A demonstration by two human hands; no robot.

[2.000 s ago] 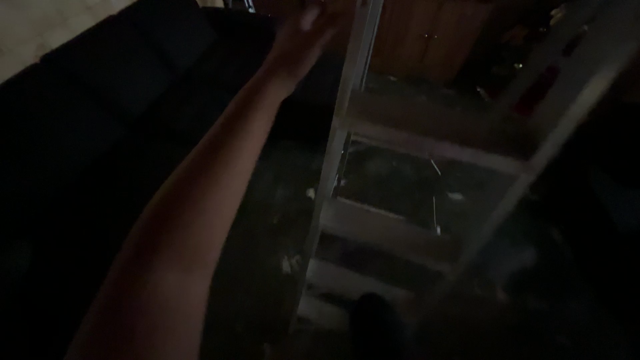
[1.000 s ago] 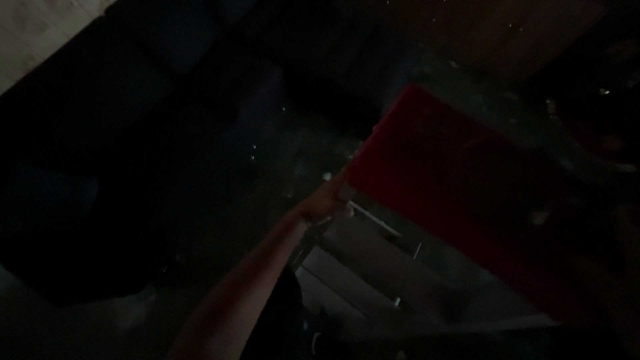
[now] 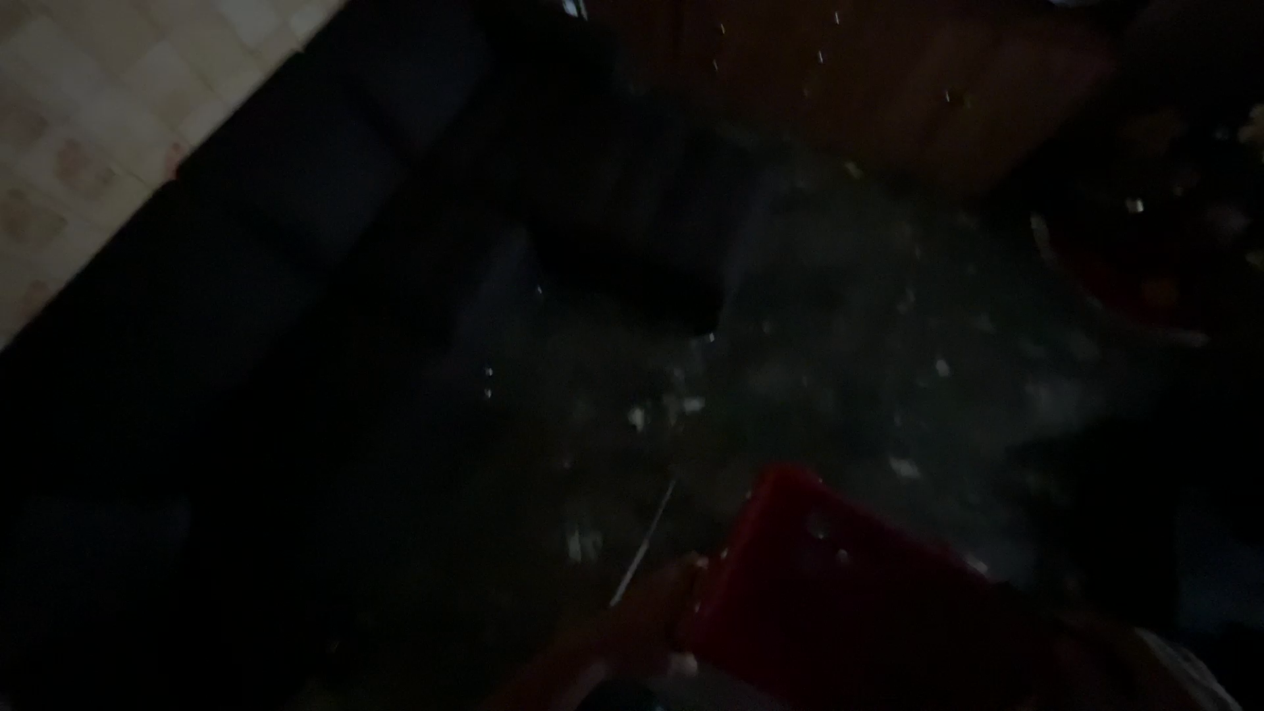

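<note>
The view is very dark and blurred. My left hand (image 3: pixel 657 612) is low in the middle of the head view, its fingers against the left edge of a flat red object (image 3: pixel 849 592) and gripping it there. What kind of object it is cannot be told; its near part runs out of the frame. A dim shape lies at the object's right side near the bottom edge, but whether it is my right hand cannot be told. A thin pale rod or string (image 3: pixel 644 543) shows just beyond my left hand, on or above the floor.
A dark sofa (image 3: pixel 286 168) runs along the left beside a pale tiled or patterned surface (image 3: pixel 89 128). Small pale scraps lie on the dark floor (image 3: pixel 790 395). A wooden cabinet (image 3: pixel 869 89) stands at the top, and a round red-rimmed thing (image 3: pixel 1116 286) is at the right.
My left hand was empty by a ladder at first, then on the red object. Since then the hand and the red object have shifted lower in view, and the ladder no longer plainly shows.
</note>
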